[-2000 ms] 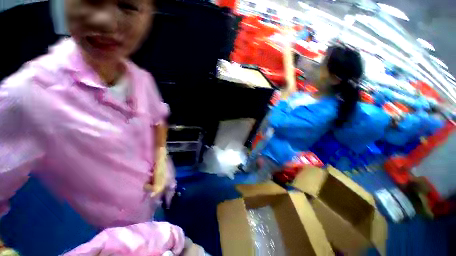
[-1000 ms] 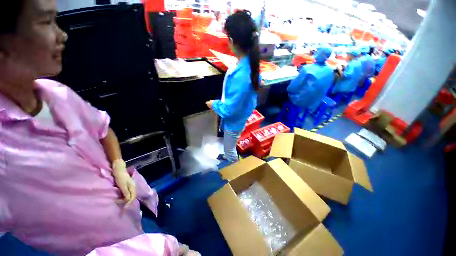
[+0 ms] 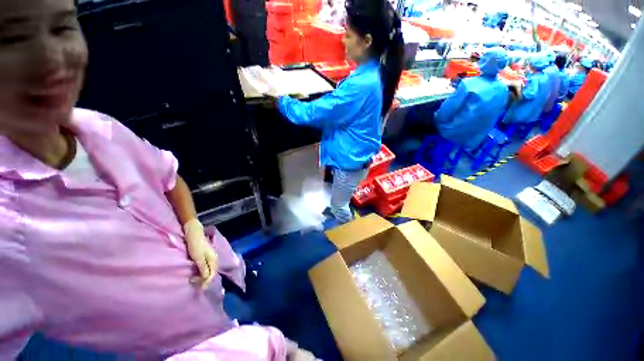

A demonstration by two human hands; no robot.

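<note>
My left hand (image 3: 301,354) shows only in part at the bottom edge, past the end of my pink sleeve (image 3: 236,344). It looks pale and gloved; its fingers are cut off, so its state is hidden. My right hand is out of the picture. To the right of my left hand, an open brown carton (image 3: 326,300) stands on the floor with its flaps out. Shiny clear plastic parts (image 3: 387,300) lie inside it. A second open carton (image 3: 473,257) stands behind it to the right.
A pink-coated person (image 3: 106,233) with a pale glove stands close at left. A blue-coated person (image 3: 356,120) stands by black boxes (image 3: 159,106). Red crates (image 3: 402,185), a whitish bag (image 3: 300,208) and white packs (image 3: 540,204) are on the blue floor. Blue-coated workers sit along benches.
The view has swung, bringing the cartons leftward since the first frame and slightly right since the second. The blue-coated person's arm now reaches to the papers on the boxes. The pink-coated person's face has turned toward me.
</note>
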